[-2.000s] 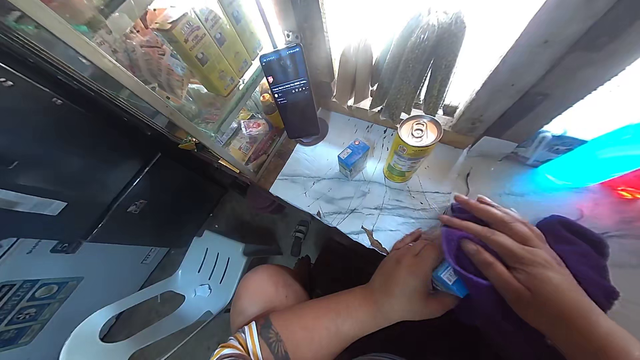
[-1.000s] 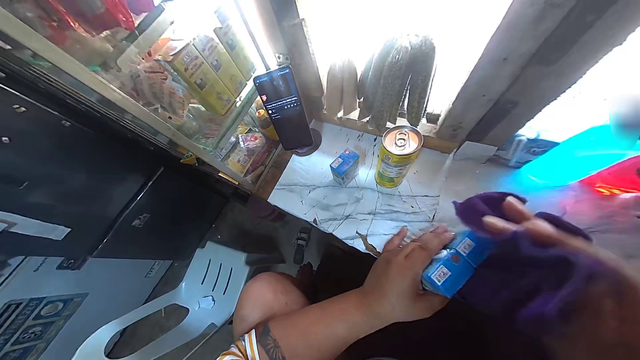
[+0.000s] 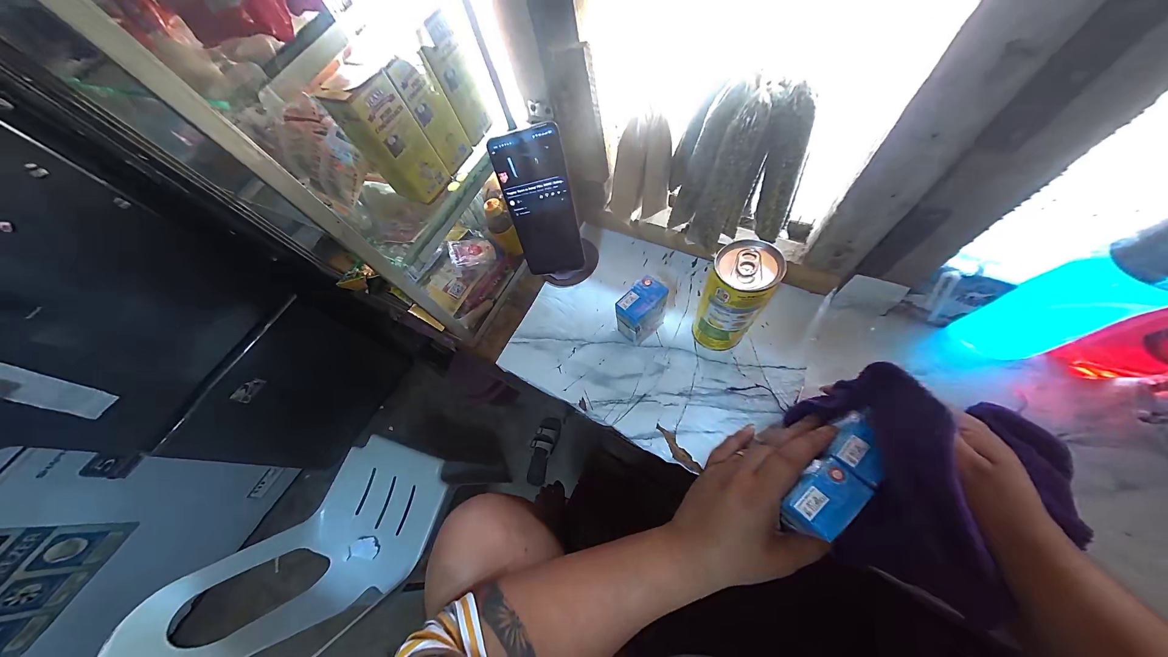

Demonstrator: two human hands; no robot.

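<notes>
My left hand holds small blue cartons side by side near the counter's front edge, its fingers over their left side. A purple cloth is draped against the cartons' right side, with my right hand gripping it; part of that hand is hidden by the folds. Farther back on the marble-patterned counter stand another small blue carton and, to its right, a yellow drink can with its pull tab down.
A phone leans upright at the counter's back left, beside a glass display case with yellow boxes. Wrapped bundles hang behind the can. Cyan and red objects lie at right. A white plastic chair stands lower left.
The purple cloth lay over the cartons under my right hand, was drawn off to the right, and is now back against their right side. My left hand has kept hold of the cartons.
</notes>
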